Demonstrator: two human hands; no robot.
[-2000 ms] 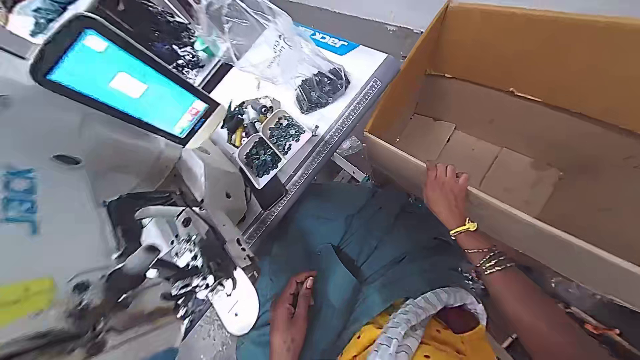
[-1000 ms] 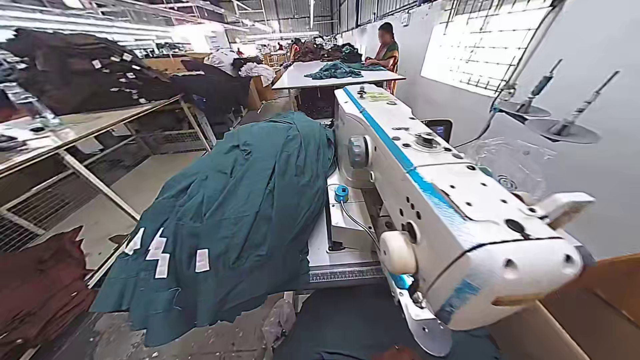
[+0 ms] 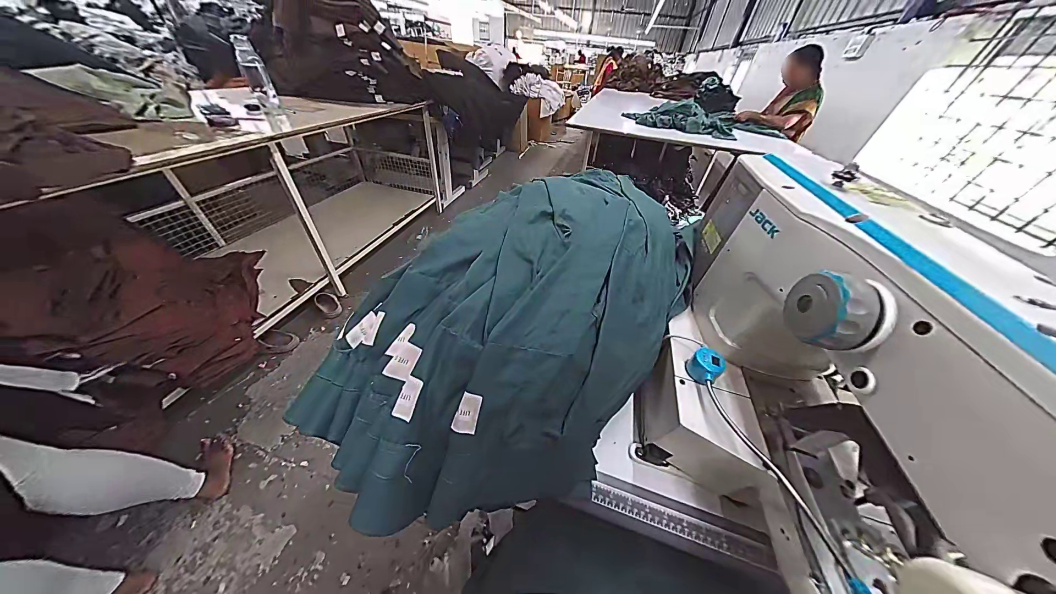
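Neither of my hands shows in the head view now. A pile of dark green garments (image 3: 528, 313) with several small white labels (image 3: 467, 412) hangs over the left end of the sewing table (image 3: 615, 462). Just right of it stands a white Jack industrial sewing machine (image 3: 742, 256) with a blue stripe and a handwheel (image 3: 833, 309). A blue round fitting (image 3: 705, 364) with a grey cable sits on the machine's bed. Dark cloth (image 3: 569, 553) lies below the table's front edge, which bears a printed scale.
At left stands a metal-framed table (image 3: 313, 132) bearing garments, with brown-red cloth (image 3: 124, 289) hanging nearby. A person's bare foot (image 3: 216, 466) is on the floor at lower left. Another person (image 3: 796, 95) is at a white table (image 3: 610, 111) holding green cloth farther back.
The view has swung far left from the cardboard box and the machine's needle end. Both my hands, seen two seconds ago with the left near green cloth and the right at the box edge, are out of view.
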